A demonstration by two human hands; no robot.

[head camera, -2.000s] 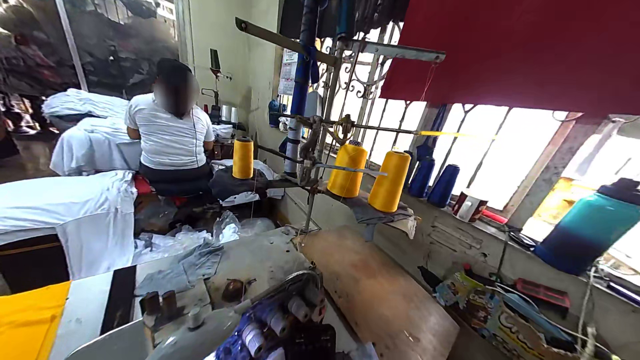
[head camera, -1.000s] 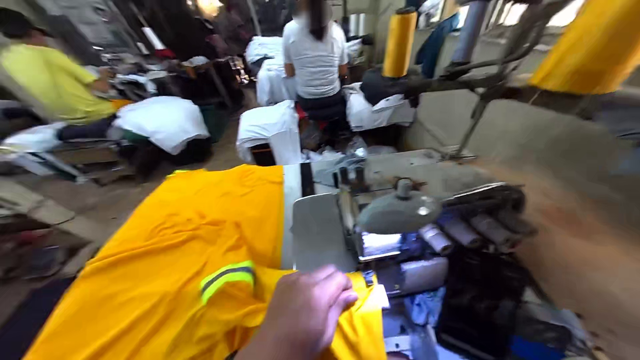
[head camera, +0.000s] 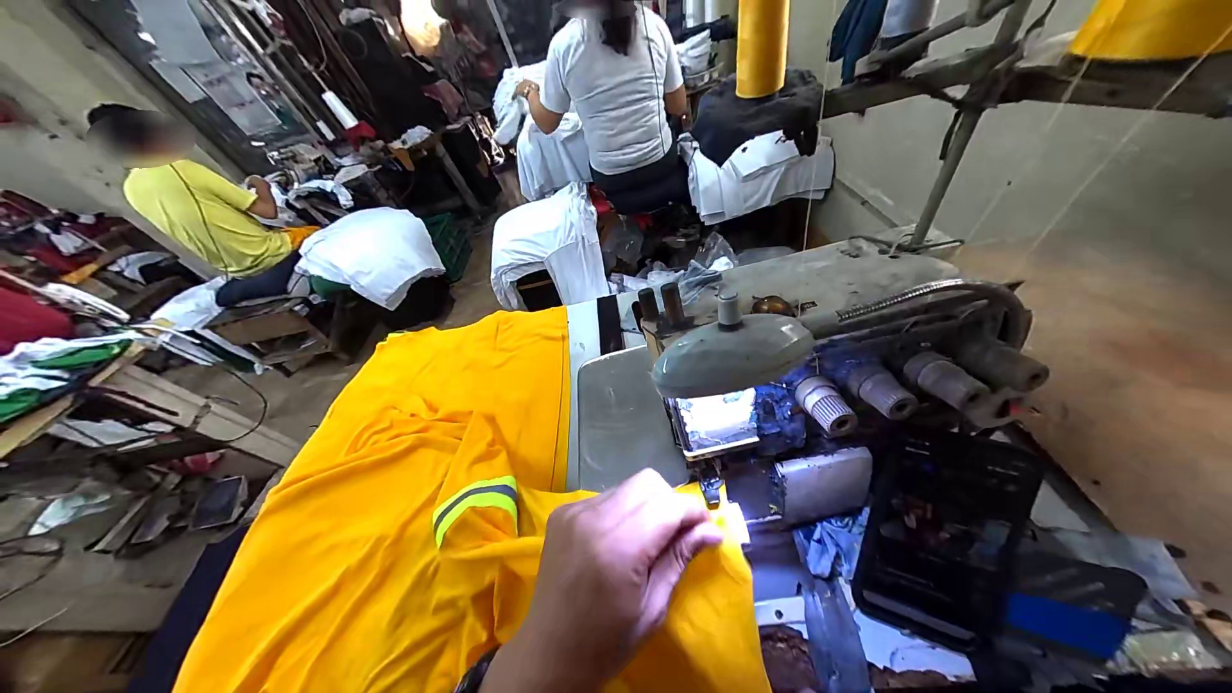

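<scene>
My left hand [head camera: 626, 563] reaches up from the bottom centre, its fingertips pinched on the edge of a yellow garment [head camera: 337, 539] just left of the presser foot [head camera: 710, 488]. The garment drapes over the left of the table, and a sleeve band [head camera: 481, 502] in lime and grey lies left of my hand. A lit overlock-type sewing machine [head camera: 823, 476] with several tension dials [head camera: 826, 404] stands at the right. Below its lamp head [head camera: 731, 351], a small white label or scrap [head camera: 737, 523] touches the cloth. My right hand is out of view.
A smartphone [head camera: 948, 539] leans right of the machine, beside a blue and black item [head camera: 1073, 606]. A metal thread stand [head camera: 962, 144] holds yellow thread cones [head camera: 762, 48]. Beyond the table sit a person in white [head camera: 616, 96] and a person in yellow [head camera: 207, 217], near white cloth piles [head camera: 371, 255].
The view has swung left and down since the first frame, bringing my left hand and the garment into sight. Between the last two frames, my hand stays on the cloth near the presser foot.
</scene>
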